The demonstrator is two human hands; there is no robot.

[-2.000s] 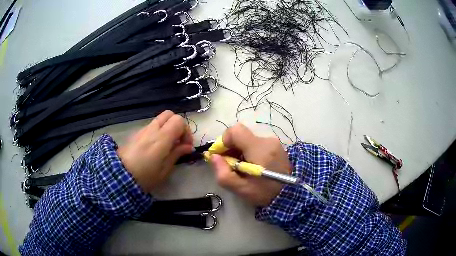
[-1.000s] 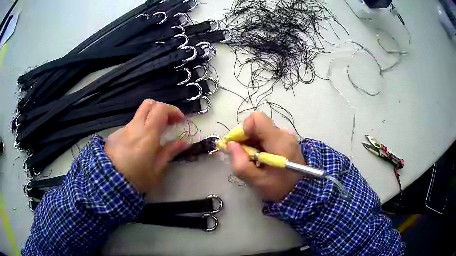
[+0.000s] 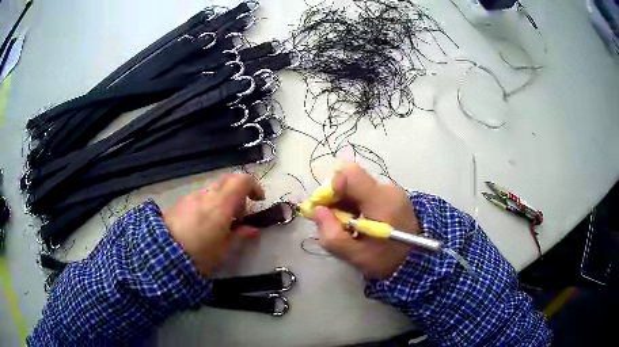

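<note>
My left hand (image 3: pixel 210 220) grips a black webbing strap (image 3: pixel 268 215), its end pointing right between thumb and fingers. A silver D-ring (image 3: pixel 288 211) sits at that end. My right hand (image 3: pixel 370 220) holds the thread burner pen (image 3: pixel 372 227), yellow with a silver rear section. A bulky yellow wrap (image 3: pixel 319 196) is at the pen's front by my fingers. The pen's front reaches the D-ring; the exact contact is too small to tell. The rest of the held strap is hidden by my left hand and sleeve.
Piled straps (image 3: pixel 149 129) lie at upper left. Two straps (image 3: pixel 248 291) lie below my left hand. Thread waste (image 3: pixel 360 61) lies beyond. The pale cord (image 3: pixel 468 108) loops at right. Red-handled snips (image 3: pixel 512 203) lie near the right table edge. A yellow line (image 3: pixel 7 284) runs at far left.
My left hand has moved down from its raised position and closed around the strap. The strap's ringed end shows more clearly. The pen stays in my right hand. The camera view has shifted slightly.
</note>
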